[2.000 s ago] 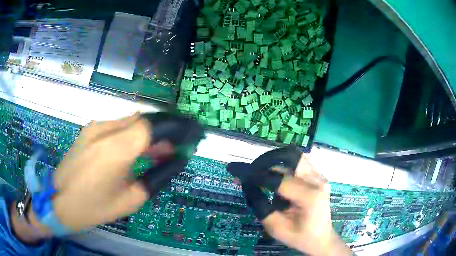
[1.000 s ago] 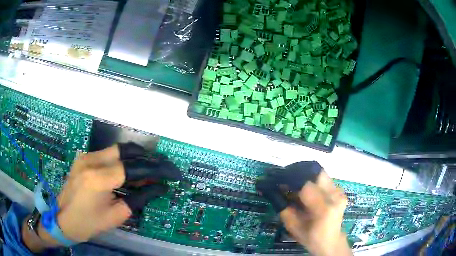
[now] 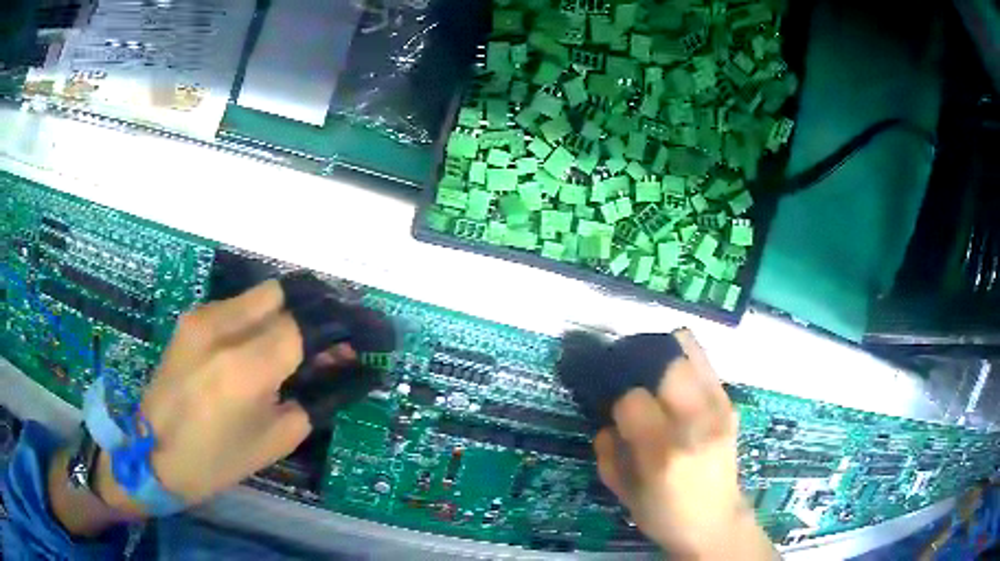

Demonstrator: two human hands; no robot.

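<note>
My left hand (image 3: 247, 378), with black finger cots and a light-blue wrist strap (image 3: 129, 460), is over the left end of a long dark-green circuit board (image 3: 428, 471). A small green terminal connector (image 3: 375, 359) shows at its fingertips, held between thumb and fingers. My right hand (image 3: 658, 422), also in black cots, is above the same board further right with its fingers bent together and blurred; whether it holds anything cannot be told. A black parts bin (image 3: 581, 271) heaped with loose green connectors (image 3: 548, 186) lies behind the rail.
A pale conveyor rail (image 3: 318, 236) runs between bin and boards. Another board (image 3: 88, 279) lies left, past a dark gap. A printed instruction sheet (image 3: 148, 55), a plain grey card (image 3: 298, 55) and a clear plastic bag (image 3: 384, 82) lie at upper left. A black cable (image 3: 855, 148) lies right of the bin.
Both hands have moved away from the bin's front edge to over the board since two seconds ago. The view has shifted, and a connector now shows clearly at my left fingertips.
</note>
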